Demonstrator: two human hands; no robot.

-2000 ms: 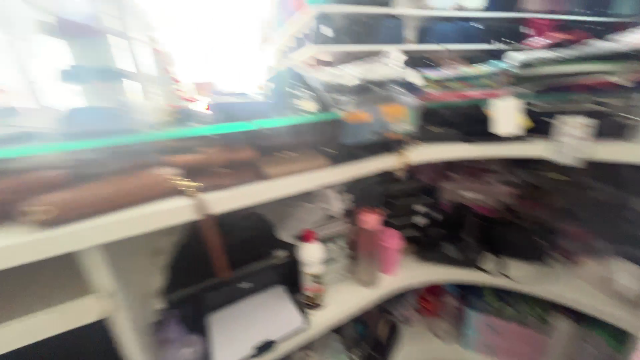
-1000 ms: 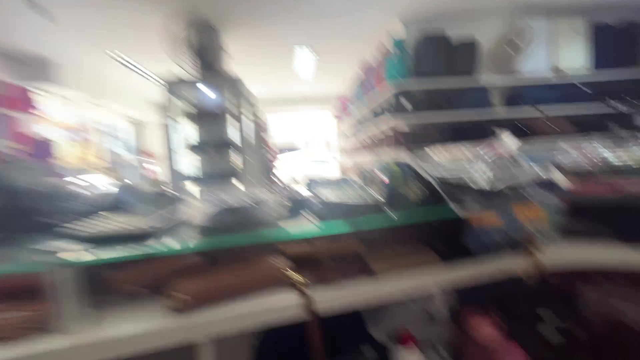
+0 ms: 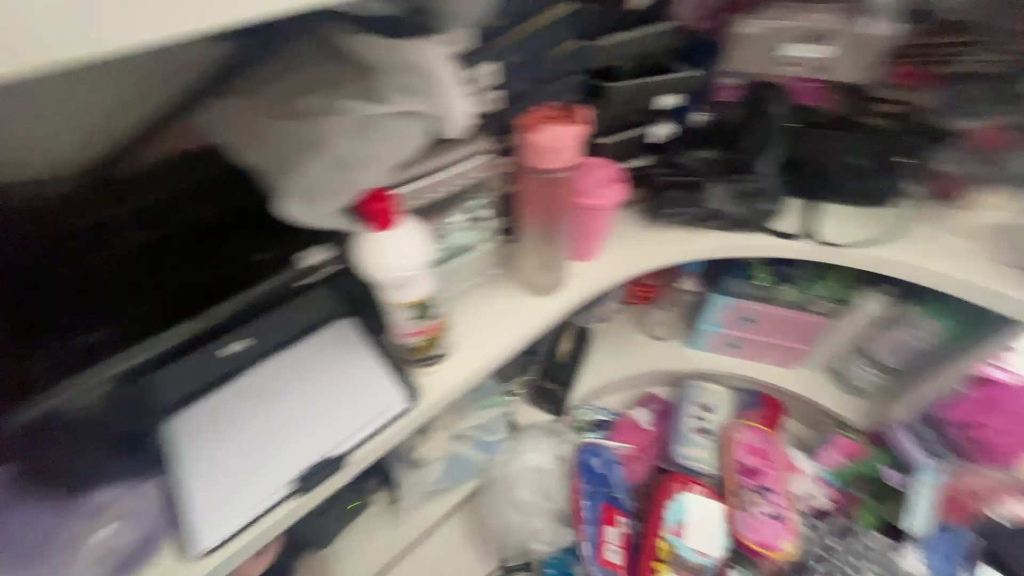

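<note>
Neither my left hand nor my right hand can be made out; a small skin-toned patch at the bottom edge is too blurred to name. On a curved white shelf stands a white bottle with a red cap. Left of it lies a black printer with white paper on its tray. To the bottle's right are a tumbler with a coral lid and a pink cup, side by side. A grey cloth or bag is behind the bottle.
Below the shelf, colourful pencil cases fill a round container, near a pink and blue drawer box. Black bags or straps lie at the upper right. A purple plastic bag is at the lower left. The picture is blurred.
The view has swung down from the glass counter top and the room to the shelves beneath. No hand shows in the earlier frames.
</note>
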